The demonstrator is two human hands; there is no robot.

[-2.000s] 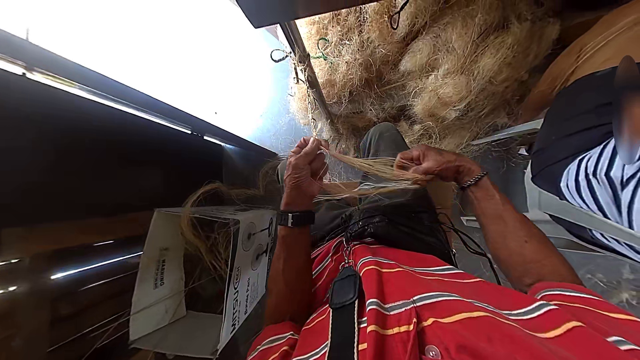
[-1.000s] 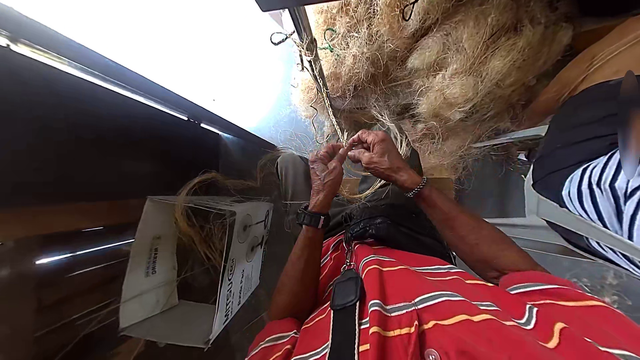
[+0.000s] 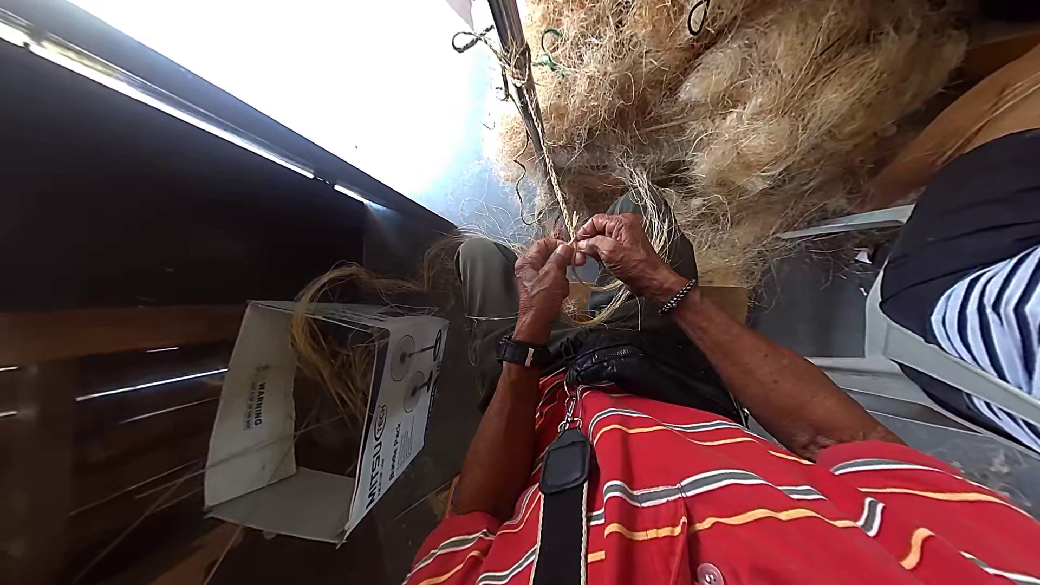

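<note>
A braided cord of pale plant fibre [image 3: 552, 175] runs down from a dark pole [image 3: 528, 106] to my fingertips. My left hand [image 3: 543, 280], with a watch at its wrist, pinches the fibres at the cord's lower end. Touching it from the right, my right hand [image 3: 630, 252], with a bracelet at the wrist, pinches the same spot between thumb and finger. Loose fibre strands [image 3: 617, 305] hang in a loop below and behind my right hand. The exact crossing of the strands is hidden by my fingers.
An open cardboard box [image 3: 325, 504] with long fibres [image 3: 333, 370] over its rim stands at the left. A big heap of tangled fibre [image 3: 756, 106] lies ahead. At the right, a person in striped clothing [image 3: 995, 321] sits on a pale chair [image 3: 951, 366].
Two seconds ago my hands were apart with strands stretched between them. My right hand has moved left to meet my left hand at the cord's end.
</note>
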